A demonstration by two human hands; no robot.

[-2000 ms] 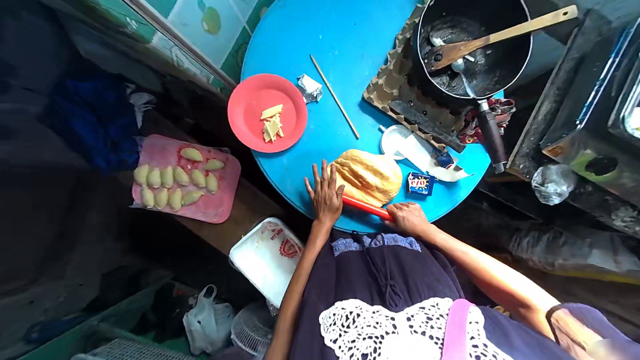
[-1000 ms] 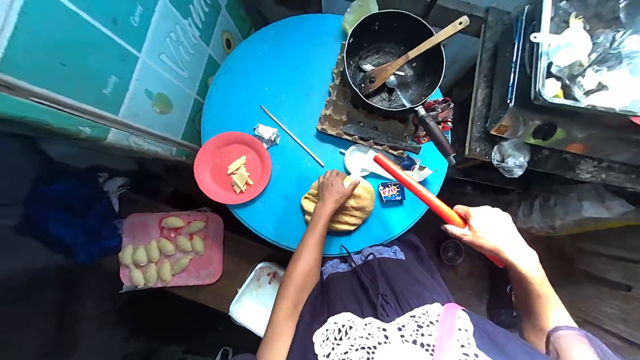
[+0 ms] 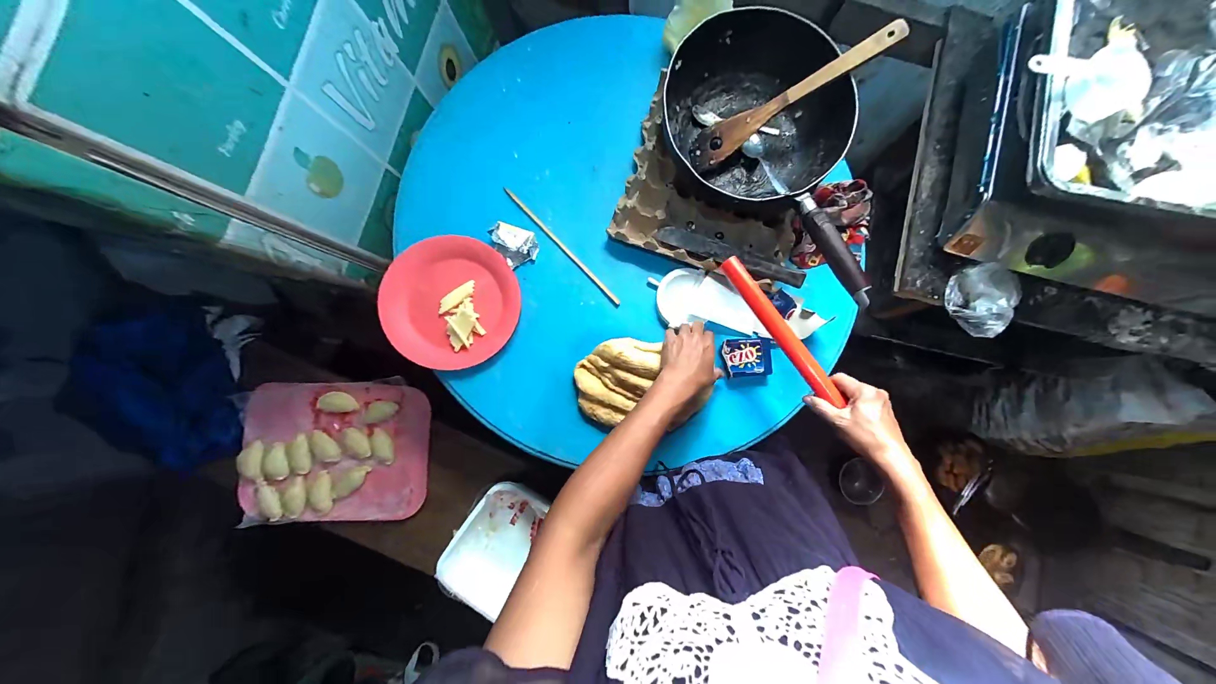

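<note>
A lump of yellowish dough [image 3: 616, 380] lies near the front edge of the round blue table [image 3: 513, 142]. My left hand [image 3: 690, 366] rests on its right side; whether the fingers grip it is hard to tell. A red stick [image 3: 781, 328], held at its lower end by my right hand [image 3: 855, 408], slants up to the left beyond the table's edge. Beside the dough stand a small blue box [image 3: 747, 358] and a white scoop-like item [image 3: 708, 302]. A pink plate [image 3: 408, 323] holds pale yellow strips [image 3: 462, 318], with crumpled foil [image 3: 514, 243] and a thin wooden stick [image 3: 562, 247] to its right.
A black pan [image 3: 762, 71] with a wooden spatula [image 3: 807, 85] sits on an egg carton [image 3: 655, 209], its handle [image 3: 836, 249] toward the right edge. Lower left, a pink tray [image 3: 408, 456] bears several shaped dough pieces [image 3: 323, 446]; a white container [image 3: 489, 551] is near my left arm.
Two seconds ago the red stick was down at the dough's front edge; my right hand has since lifted it to the right. My left hand has moved from the dough's left side to its right.
</note>
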